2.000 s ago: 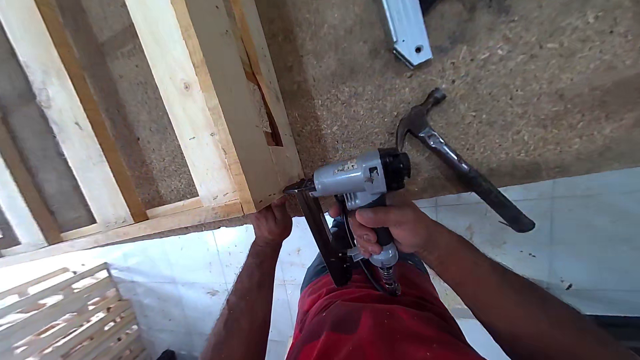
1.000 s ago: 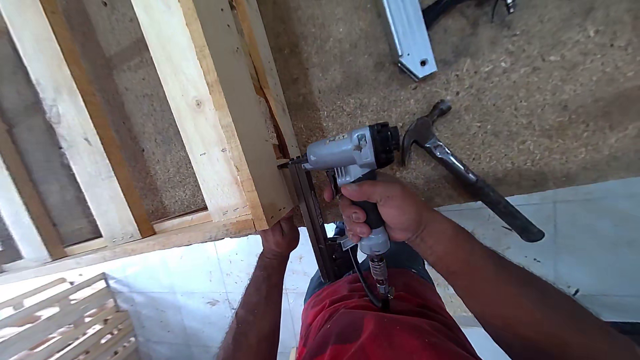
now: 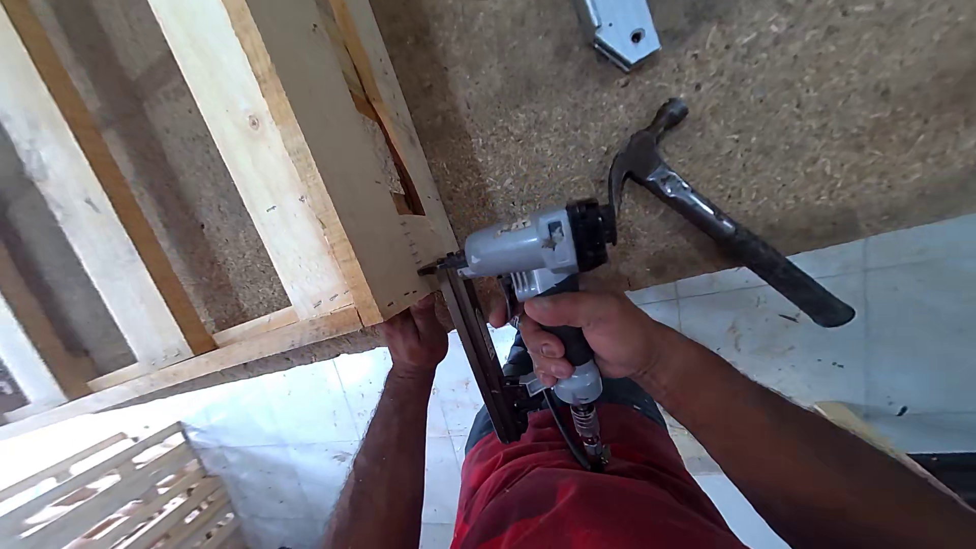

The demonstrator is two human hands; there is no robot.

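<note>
My right hand grips the handle of a grey pneumatic stapler with a long dark magazine and an air fitting at its base. The stapler's nose touches the end board of a slatted wooden frame, close to its lower corner, where several staples show. My left hand is at the underside of that corner, its fingertips hidden behind the wood. A claw hammer with a dark handle lies right of the stapler, its handle reaching past the board's edge.
A particle board surface lies under the frame and hammer. A metal tool part rests at the top. Below are a pale tiled floor and a slatted wooden stack at lower left.
The stapler's nose has shifted over the end board between frames, with my right hand still around its handle. My left hand stays by the corner.
</note>
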